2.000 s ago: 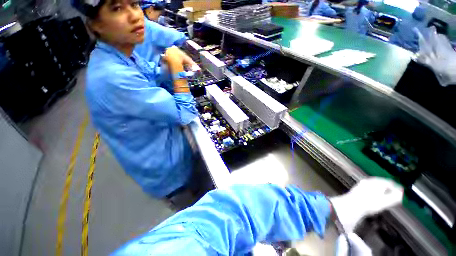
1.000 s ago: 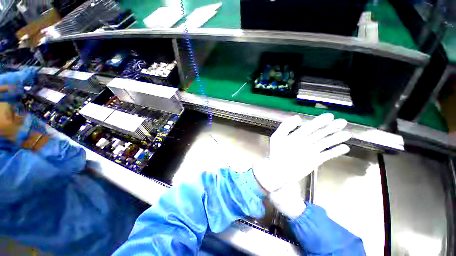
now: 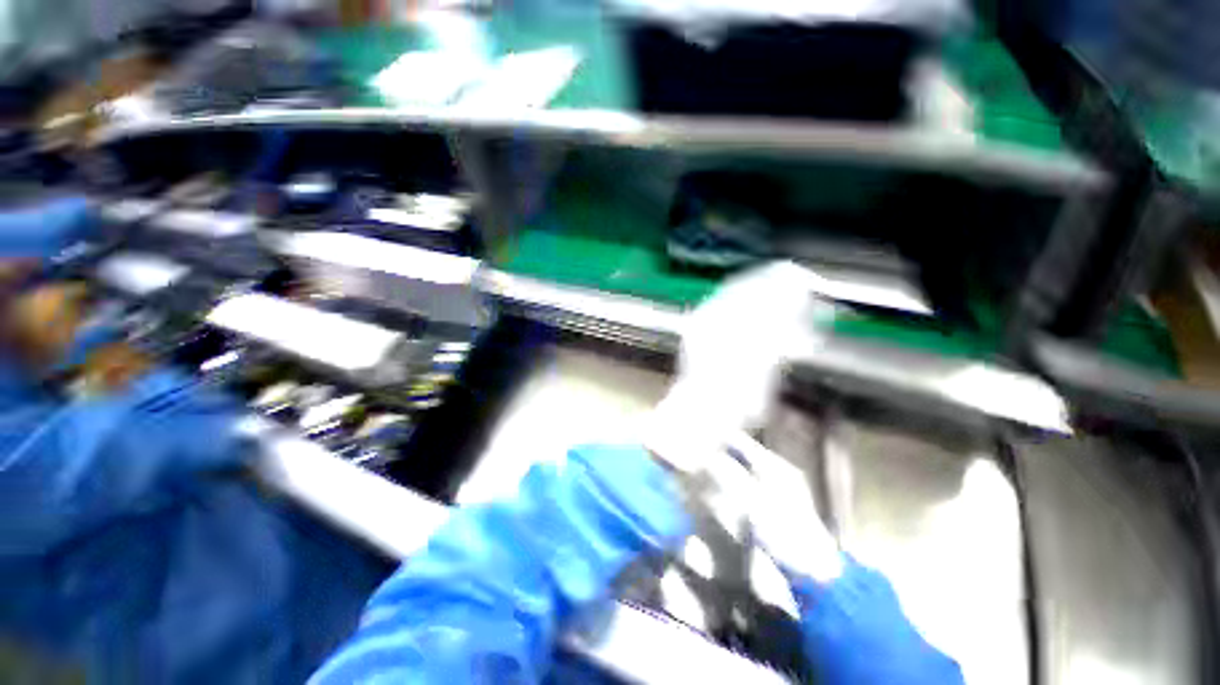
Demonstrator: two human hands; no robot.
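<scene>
The frame is heavily blurred. My left hand (image 3: 743, 345) is in a white glove, raised over the conveyor (image 3: 589, 402); its fingers blur together and I see nothing in it. My right hand (image 3: 776, 515), also white-gloved, is just below, close to or touching my left wrist area; its fingers cannot be made out clearly. To the left, a populated circuit board (image 3: 315, 408) with a long white heatsink (image 3: 308, 332) lies on the line.
A person in blue (image 3: 121, 509) stands at the left beside the line. A green-matted shelf (image 3: 589, 268) behind the conveyor holds a dark component bin (image 3: 716, 228) and pale strips (image 3: 876, 288). White sheets (image 3: 522, 76) lie on the upper shelf.
My view turned right toward the conveyor, then blurred. My left hand went from reaching over the shelf edge to spread fingers, now bunched in blur. My right hand came up beside its wrist.
</scene>
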